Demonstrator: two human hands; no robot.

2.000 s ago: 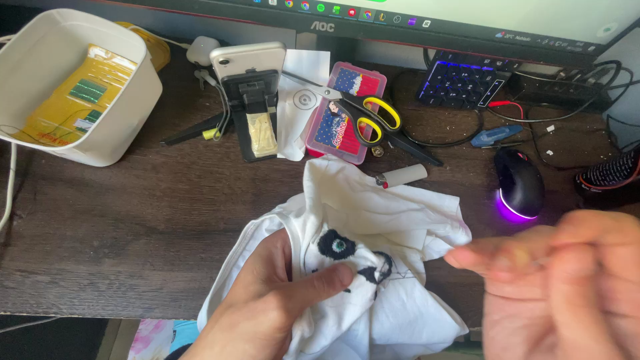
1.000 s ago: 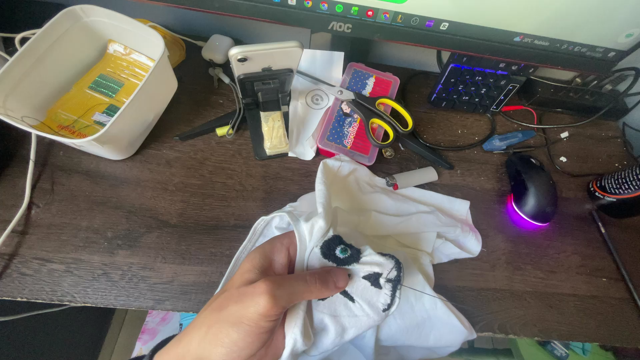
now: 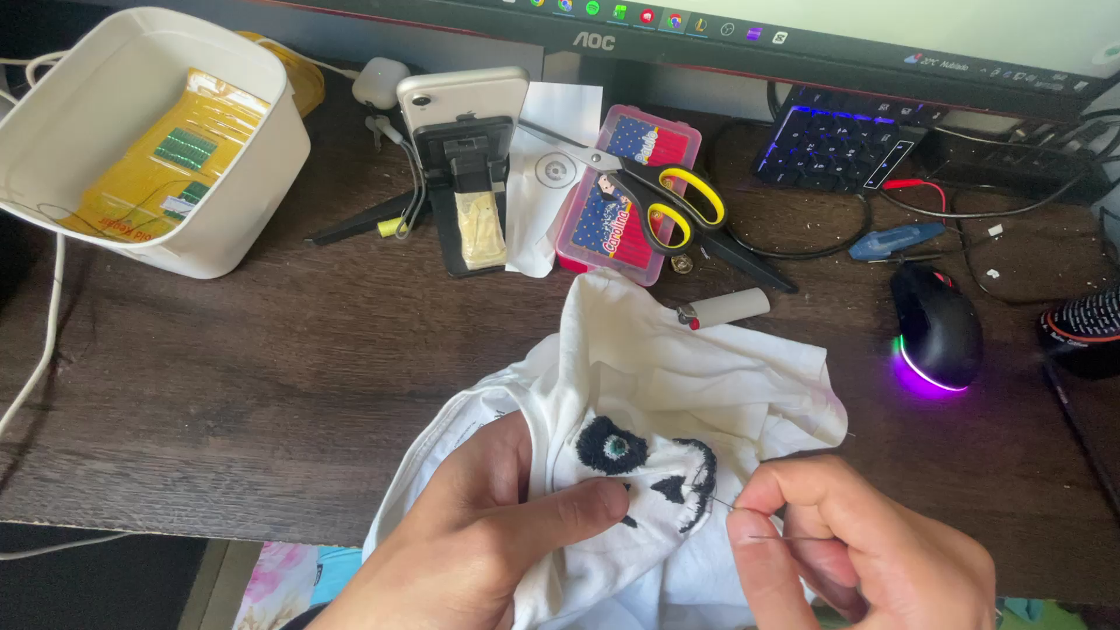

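A white cloth garment (image 3: 682,376) hangs over the desk edge, with black embroidery (image 3: 672,488) and an eye motif with a pale green centre (image 3: 615,447). My left hand (image 3: 490,525) grips the fabric, its thumb on top beside the stitched shapes and its fingers hidden inside the cloth. At the right side of the embroidery, my right hand (image 3: 822,542) pinches a thin sewing needle (image 3: 724,503) between thumb and forefinger, the needle's tip close to the black curved outline. A dark thread (image 3: 779,538) runs across the right fingers.
Black-and-yellow scissors (image 3: 652,188) lie on a pink-edged plastic case (image 3: 630,131). Nearby are a white lighter (image 3: 726,308), a phone (image 3: 464,96) on a stand and a white bin (image 3: 289,149). To the right are a glowing mouse (image 3: 936,328), a keypad (image 3: 827,144) and a dark can (image 3: 1081,332).
My right hand, out of view one second ago, is back at the right of the embroidery with the needle. My left hand keeps its hold on the cloth.
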